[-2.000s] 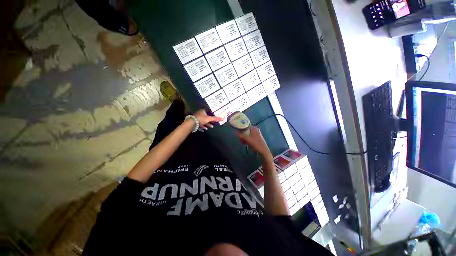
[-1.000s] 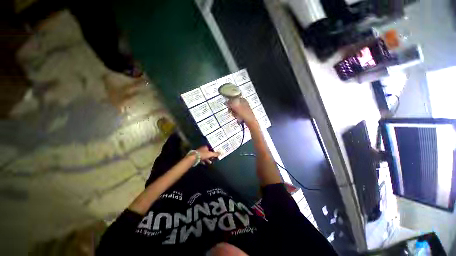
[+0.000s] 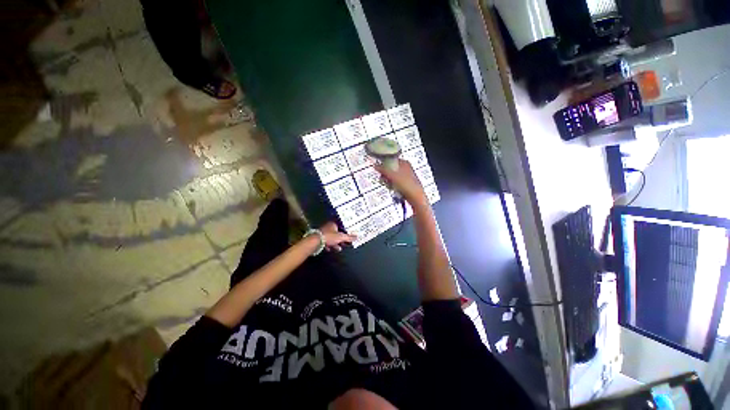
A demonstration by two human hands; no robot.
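Observation:
A tight block of small boxes (image 3: 342,190) with white printed labels facing up lies on the green bench. My right hand (image 3: 403,181) grips the handle of a pale barcode scanner (image 3: 384,147), its head above the middle of the block. A dark cable runs from it toward the shelf. My left hand (image 3: 333,237) rests at the block's near corner, a finger touching the edge; whether it grips a box cannot be told. A second group of boxes with red sides (image 3: 415,322) is partly hidden by my right arm and shirt.
A white shelf along the right holds a black keyboard (image 3: 576,272), a monitor (image 3: 671,276), a lit smartphone (image 3: 600,110) and bulky black equipment. White scraps (image 3: 507,316) lie on the dark ledge. Another person's leg and foot (image 3: 218,86) show at the upper left.
Since the earliest frame, my right hand has carried the scanner from the block's near edge to above its middle. My left hand stays at the near corner. The camera view has shifted.

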